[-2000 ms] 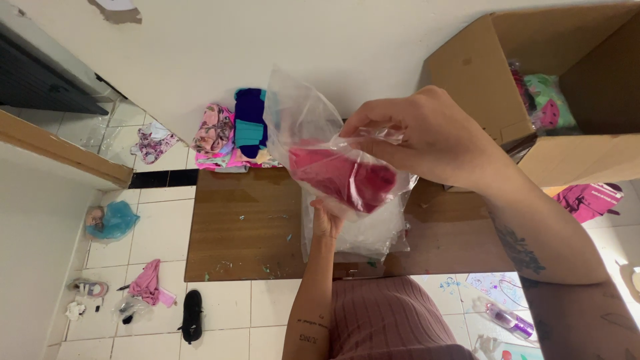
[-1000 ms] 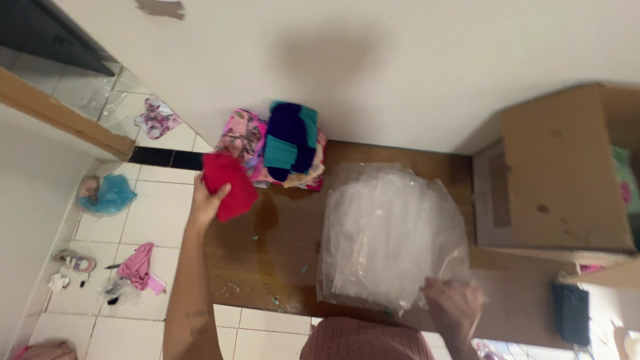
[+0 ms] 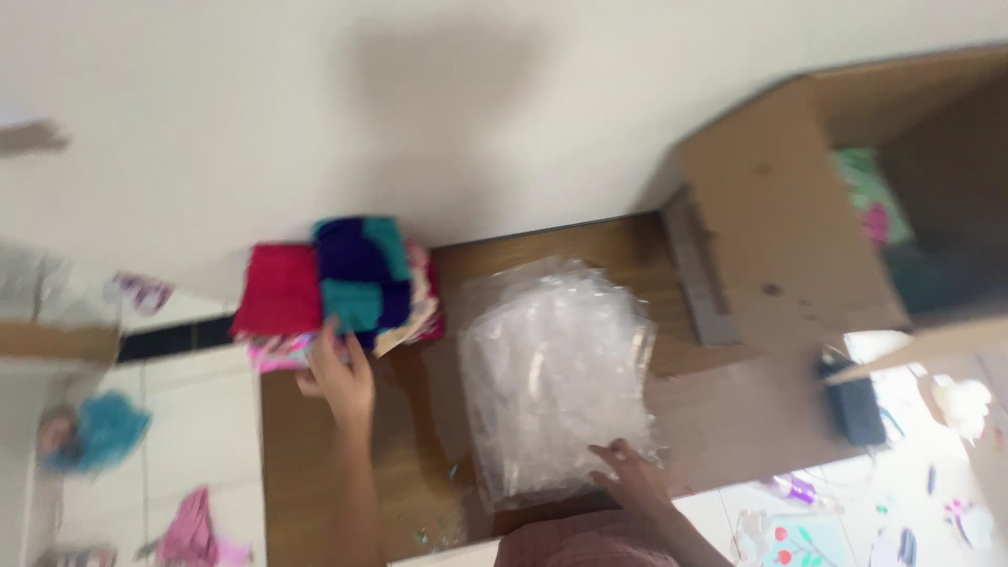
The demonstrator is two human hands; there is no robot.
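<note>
Folded red fabric (image 3: 279, 290) lies on the left part of a pile of folded clothes, beside a folded navy and teal garment (image 3: 362, 272). At the pile's front edge is my left hand (image 3: 339, 374), its fingers near the lower edge of the teal part; it looks blurred, and whether it grips any cloth is not clear. A stack of clear plastic bags (image 3: 559, 378) lies at the middle of the wooden table (image 3: 409, 480). My right hand (image 3: 630, 476) rests at the lower right edge of the bags, fingers spread.
An open cardboard box (image 3: 787, 220) stands at the right with green and pink packed items (image 3: 874, 205) inside. A dark object (image 3: 854, 405) is near its front. The white wall borders the table's far side. A pink cloth (image 3: 190, 528) and a blue bag (image 3: 110, 429) lie on the tiled floor.
The red fabric came out of the clear bag, moved left in my left hand, and now lies on the pile. My right hand has moved onto the edge of the bags.
</note>
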